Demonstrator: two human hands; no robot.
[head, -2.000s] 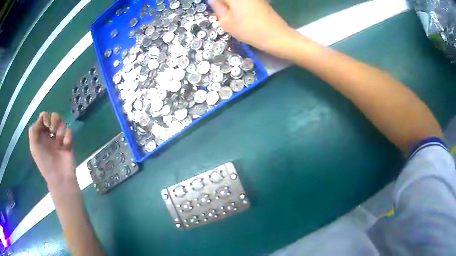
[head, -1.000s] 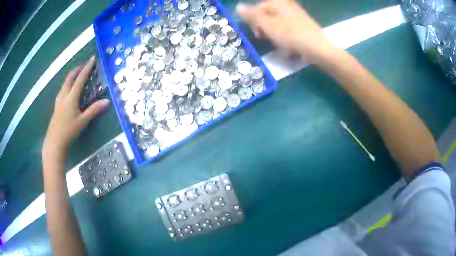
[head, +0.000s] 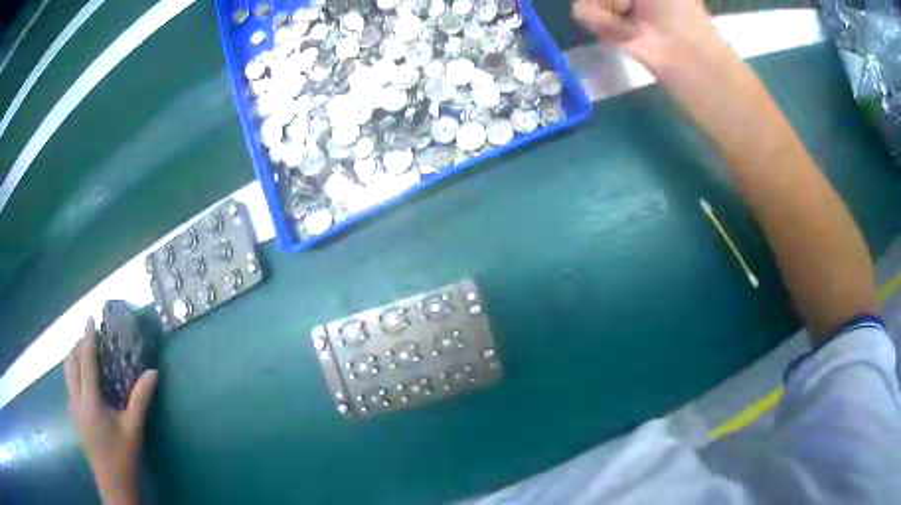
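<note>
A grey nine-pocket fixture plate (head: 407,349) lies on the green surface in front of me. A second nine-pocket plate (head: 203,262) lies to its upper left, beside the blue tray (head: 435,180), which is heaped with silver discs (head: 380,94). My left hand (head: 107,414) grips a dark fixture with round holes (head: 122,353) at the far left. My right hand (head: 647,28) is at the top edge, right of the tray, partly cut off, with fingers curled; whether it holds anything cannot be seen.
A cotton swab (head: 729,243) lies on the green surface near my right forearm. A crinkled clear plastic bag (head: 874,59) is at the upper right edge. White lines curve across the surface. A grey floor with a yellow line shows at the lower right.
My left hand has brought the dark fixture from beside the tray down to the lower left. My right hand has moved right, away from the tray. The view has shifted.
</note>
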